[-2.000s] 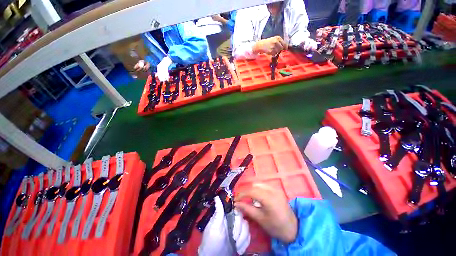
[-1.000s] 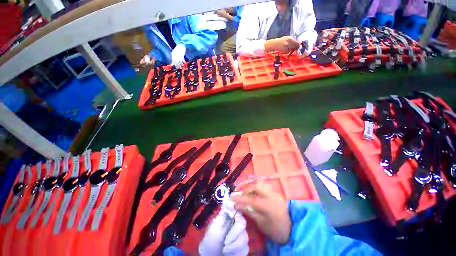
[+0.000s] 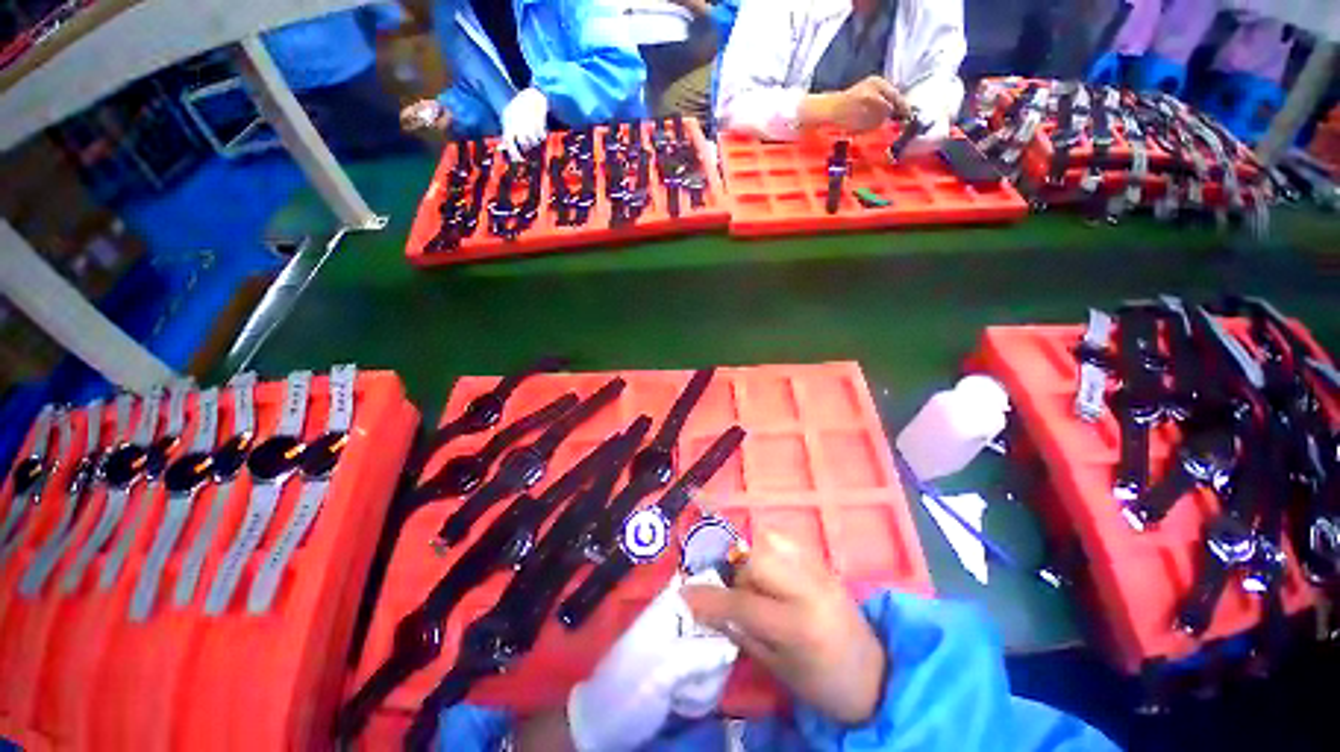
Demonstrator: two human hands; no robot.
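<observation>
My left hand [image 3: 647, 679], in a white glove, is shut on a watch [image 3: 711, 547] at the lower middle. The round face points up and shows a bright rim. My right hand [image 3: 794, 617], bare in a blue sleeve, touches the watch from the right; its fingertips are bent at the face's lower edge. Whether they pinch anything is unclear. Black-strap watches [image 3: 514, 544] lie slanted and overlapping on the middle red-orange tray [image 3: 823, 441]. One face beside the held watch shows a white ring.
Grey-strap watches [image 3: 206, 470] lie in a row on the left tray. A white bottle [image 3: 952, 426], a white piece [image 3: 958, 532] and a thin blue stick are right of the middle tray. Black watches heap the right tray [image 3: 1088, 544]. Two people work at trays opposite, below a white frame.
The held watch's face has turned up into view above my glove. The view has shifted, so the left tray sits farther left and higher. My hands remain together.
</observation>
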